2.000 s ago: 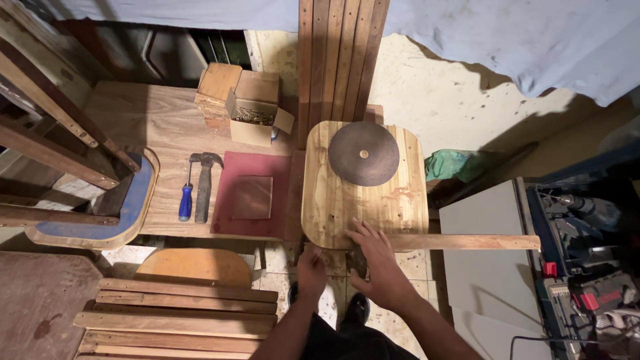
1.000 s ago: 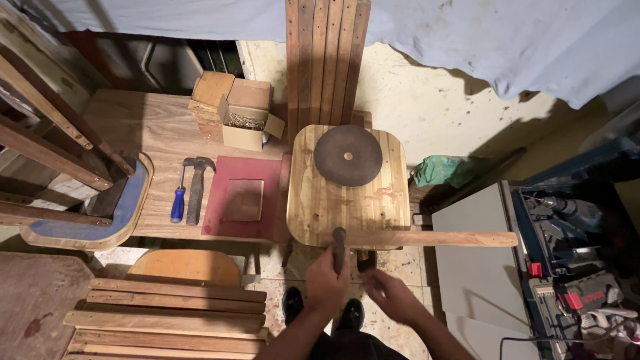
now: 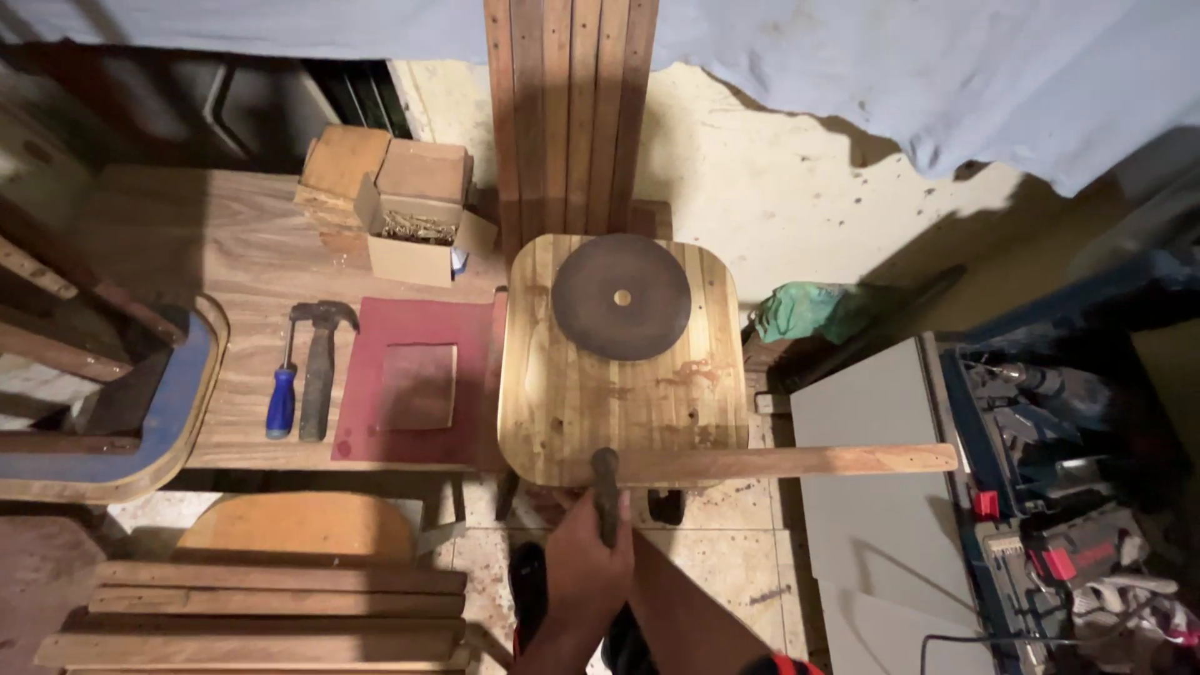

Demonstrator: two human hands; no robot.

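My left hand (image 3: pixel 589 553) is closed around a dark, long-handled tool (image 3: pixel 607 483) whose kind is unclear. Its rounded end stands at the front edge of a square wooden stool seat (image 3: pixel 628 403) with rounded corners. A narrow wooden strip (image 3: pixel 806 461) lies across that edge and reaches out to the right. My right forearm (image 3: pixel 689 605) crosses inward from the lower right; its hand is hidden behind my left hand and by the seat. Toward the back of the seat rests a dark round disc (image 3: pixel 622 323) with a small hole at its centre.
On the wood-grain table (image 3: pixel 244 239) at left are a blue-handled screwdriver (image 3: pixel 279 403), a claw hammer (image 3: pixel 320 380), a red sheet (image 3: pixel 361 412) and an open cardboard box (image 3: pixel 411 260) of metal fasteners. Wooden slats (image 3: pixel 281 600) lie lower left. A grey cabinet (image 3: pixel 872 412) and toolbox (image 3: pixel 1078 450) stand right.
Two seconds ago my right hand lay on the seat's front edge. It has since gone down behind my left hand, which has come to hold the dark tool.
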